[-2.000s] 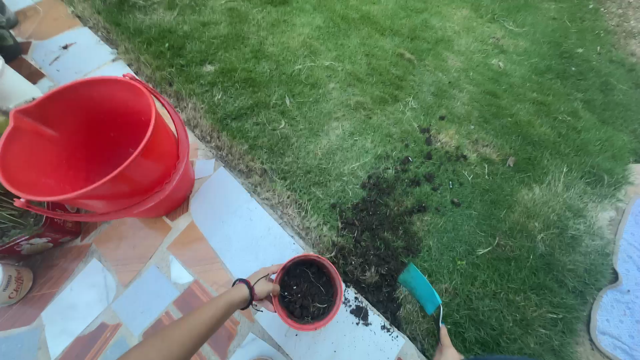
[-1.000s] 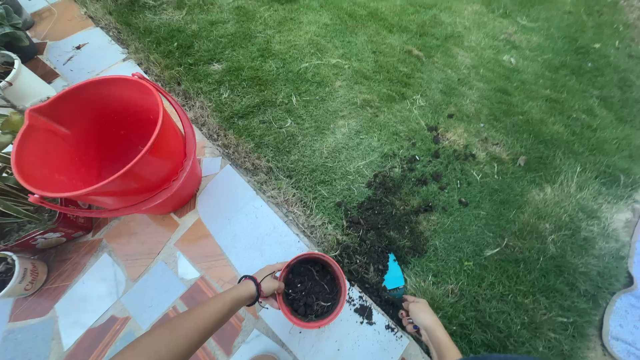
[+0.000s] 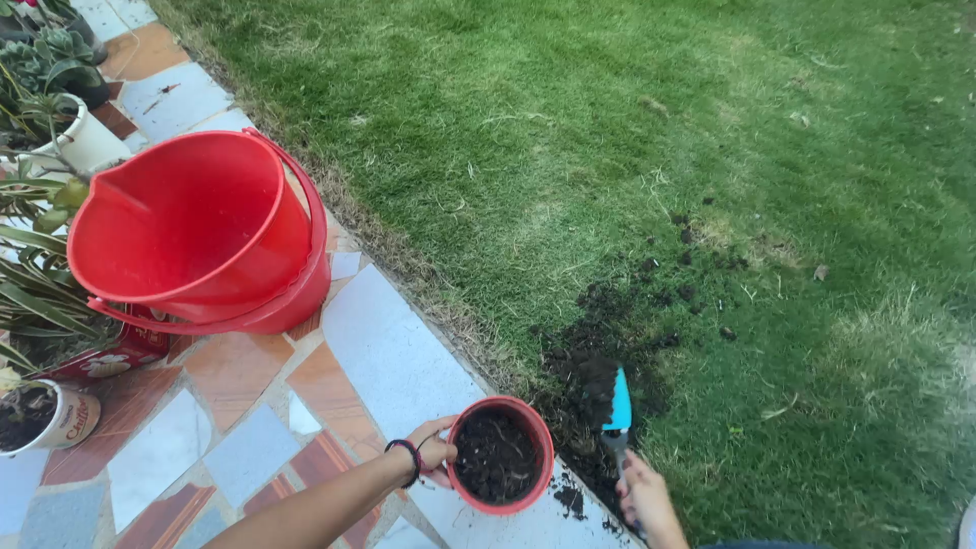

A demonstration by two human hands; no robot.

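My left hand, with dark bands at the wrist, grips the rim of a round red plant pot partly filled with dark soil. The pot stands on the pale paving at the lawn's edge. To its right, my right hand holds the grey handle of a garden trowel with a turquoise blade. Dark soil covers much of the blade, which lies over the loose soil scattered on the grass. The trowel's tip is hidden by soil.
A large red bucket with a spout stands on the stone paving at left. Beyond it are potted plants, a white pot, a red planter and a small white cup of soil. Lawn borders the paving.
The trowel's blade, bare two seconds ago, went down at the soil beside the pot and now carries dark soil. My left hand has stayed on the red pot.
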